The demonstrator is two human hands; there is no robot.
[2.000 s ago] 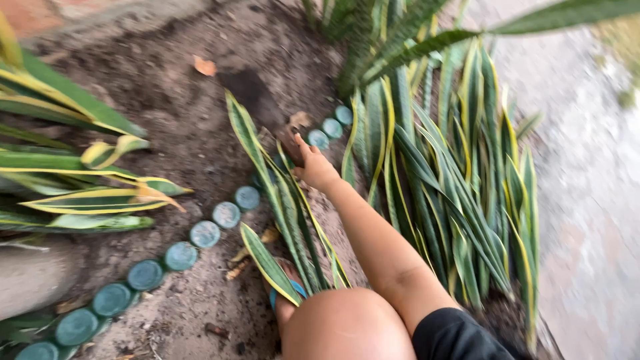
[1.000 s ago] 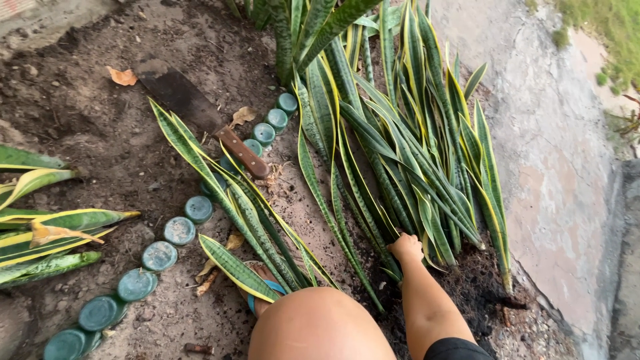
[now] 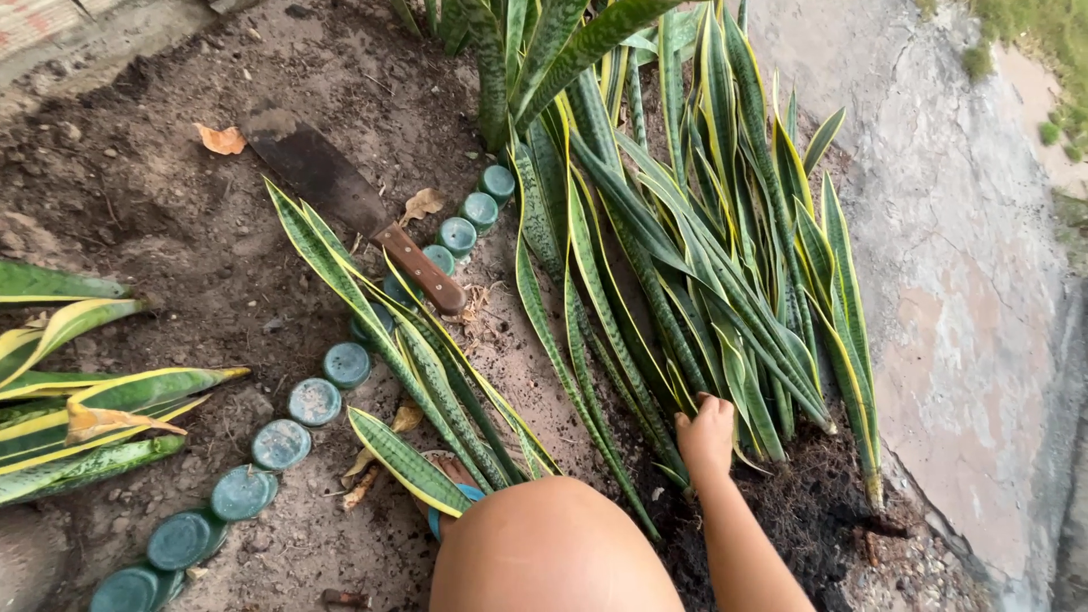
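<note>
My right hand (image 3: 707, 432) reaches in low among a heap of snake plants (image 3: 680, 280) with yellow-edged leaves. Its thumb and fingers touch the lower leaves; whether they close on one is hidden. Dark roots and soil (image 3: 799, 510) lie just right of the wrist. Left of my bare knee, a smaller snake plant (image 3: 425, 365) leans over the ground, its base hidden behind the knee. A broad-bladed tool with a riveted wooden handle (image 3: 421, 270) rests on the soil beyond it, the handle across the edging. My left hand is out of view.
A row of upturned green glass bottles (image 3: 281, 444) runs diagonally through the soil. More snake plants (image 3: 102, 399) are at the left, and upright leaves (image 3: 544, 59) at the top. Cracked concrete paving (image 3: 952, 255) borders the right side. My foot in a blue-strapped sandal (image 3: 450, 501) is beside the knee.
Two seconds ago my right hand was by the tool's handle; it has since moved to the lower part of the plant heap. The tool lies on the soil without my hand on it.
</note>
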